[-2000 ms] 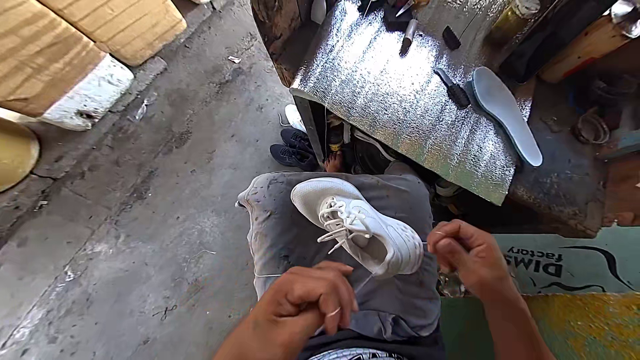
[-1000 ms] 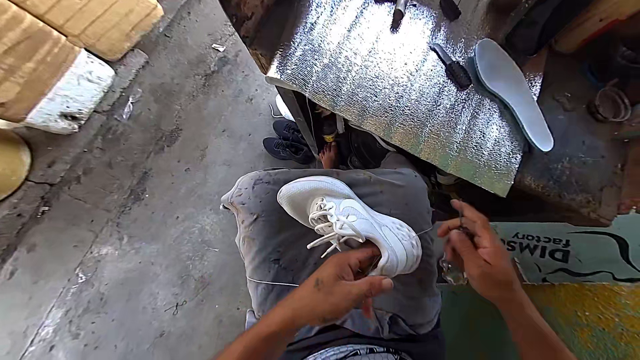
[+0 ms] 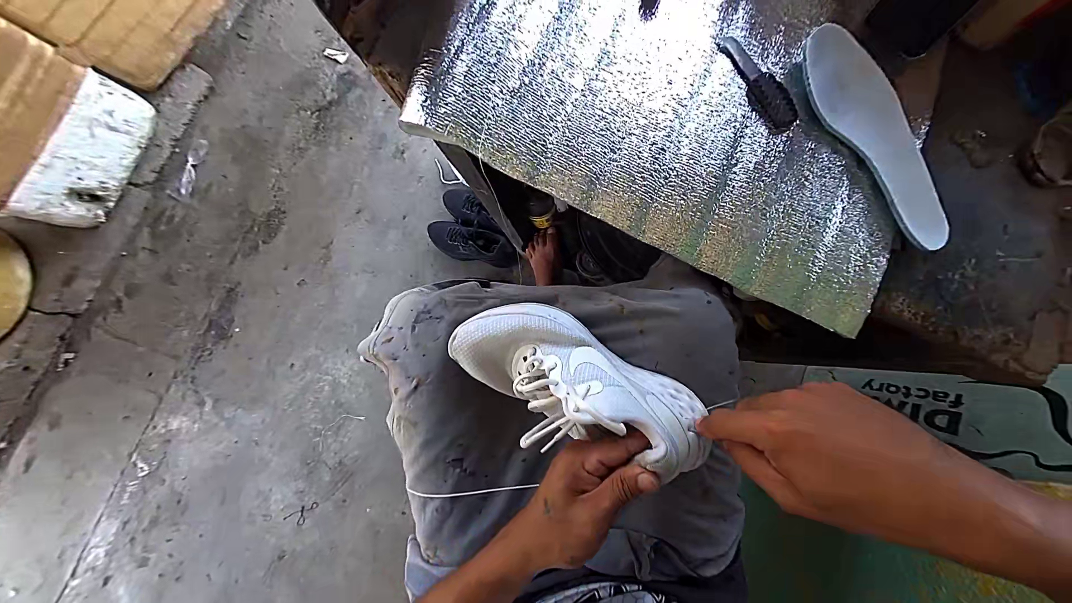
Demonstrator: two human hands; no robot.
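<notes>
A white laced sneaker (image 3: 586, 377) lies across my lap on a grey cloth (image 3: 452, 435), its toe pointing up and left. My left hand (image 3: 595, 494) grips the sneaker's collar near the heel, with the thumb outside and the fingers partly inside the opening. At the outer side of the heel, my right hand (image 3: 779, 444) pinches something small and thin against the upper; what it is cannot be told. A white thread (image 3: 473, 492) runs across the cloth to my left hand, and a short length of thread shows beside the heel by my right fingertips.
A bench covered with silver foil sheet (image 3: 603, 151) stands ahead, holding a black brush (image 3: 766, 96) and a grey insole (image 3: 879, 126). Dark shoes (image 3: 473, 239) and a bare foot (image 3: 543, 255) are below it. Cardboard (image 3: 33, 109) lies at the left, a printed green board (image 3: 946, 410) at the right.
My left hand has moved from near the sneaker into its opening and holds the collar. My right hand has come in from the right to touch the heel.
</notes>
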